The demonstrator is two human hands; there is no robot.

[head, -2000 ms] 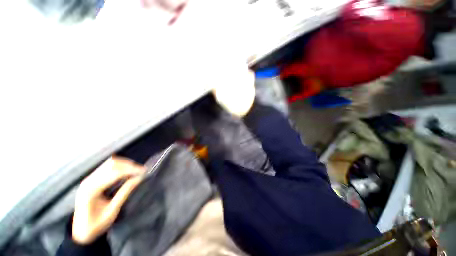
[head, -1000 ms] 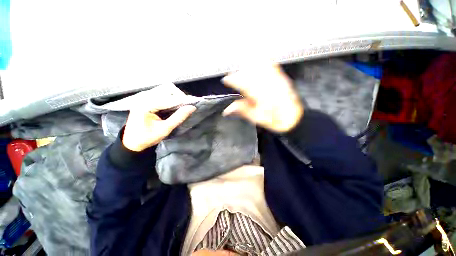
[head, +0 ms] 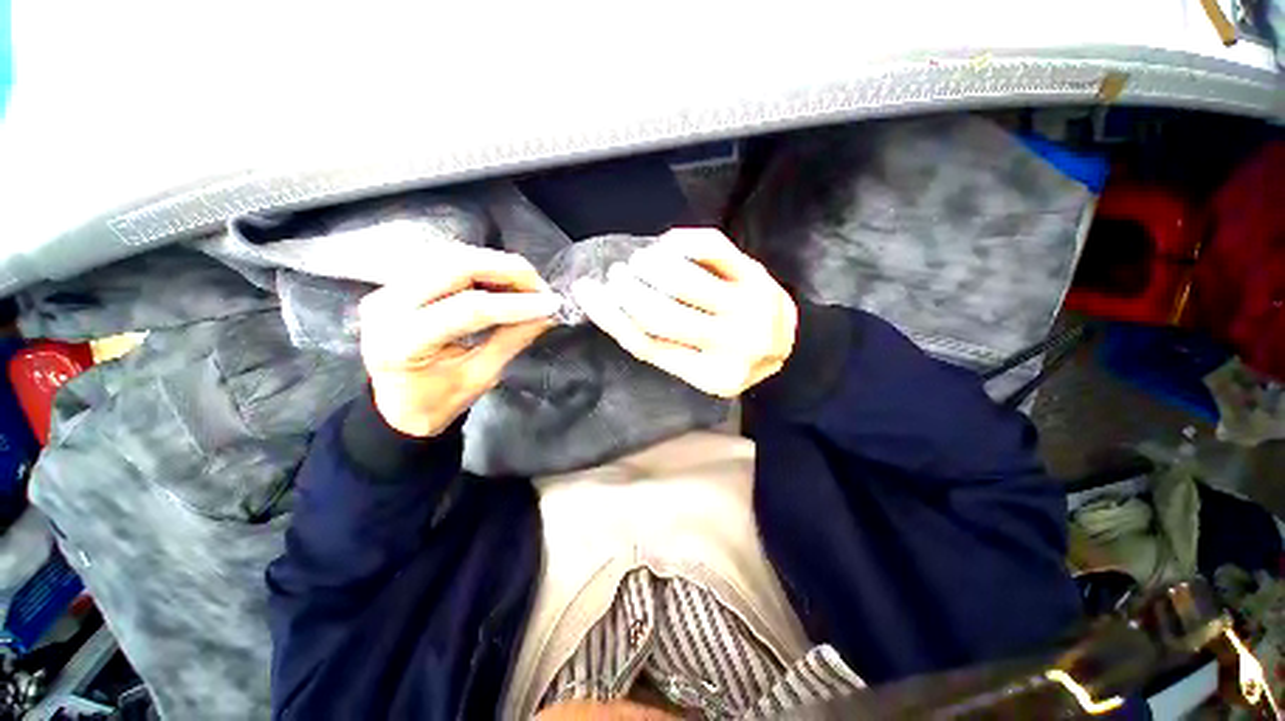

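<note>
A mottled grey garment (head: 564, 409) lies bunched on my lap under the table edge. My left hand (head: 448, 338) pinches a small part of its edge between thumb and fingers. My right hand (head: 693, 310) pinches the same edge right beside it, so the fingertips of both hands nearly meet. A lighter grey fold of cloth (head: 359, 242) extends to the left, just below the table edge. The exact seam between the fingertips is too small to see clearly.
The white table (head: 564, 85) with ruler-like edge markings runs across the top. More mottled grey cloth hangs at left (head: 155, 521) and right (head: 944, 233). A red object (head: 50, 380) is at far left, and a red stool-like item (head: 1134, 254) at right.
The view has swung and steadied. My right hand, blurred and apart from my left a second ago, has come in to the left and now pinches the cloth beside it.
</note>
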